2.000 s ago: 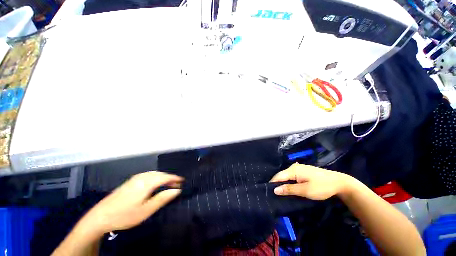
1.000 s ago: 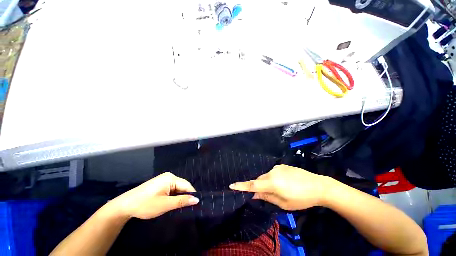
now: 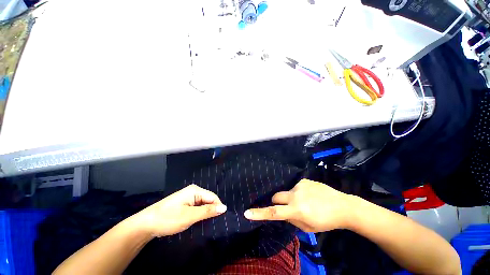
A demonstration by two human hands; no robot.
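A dark pinstriped garment piece (image 3: 236, 177) lies across my lap, below the front edge of the white table. My left hand (image 3: 185, 211) is on its left part, with thumb and forefinger pinching the cloth. My right hand (image 3: 306, 207) is on its right part, with the thumb or forefinger pointing left along the cloth and the other fingers curled onto it. The fingertips of both hands are a short gap apart. The cloth under my fingers is partly hidden.
On the white table (image 3: 123, 91) lie scissors with red and yellow handles (image 3: 359, 85), thin pink and blue snips (image 3: 305, 70) and a tan strip (image 3: 333, 73). A white cord (image 3: 409, 129) hangs at the right end. Blue crates (image 3: 19, 244) stand low at both sides. Dark cloth hangs right.
Both hands have come closer together along the cloth from their wider spacing. The raised fold between them now lies flatter. The view has tipped down, so less of the machine shows.
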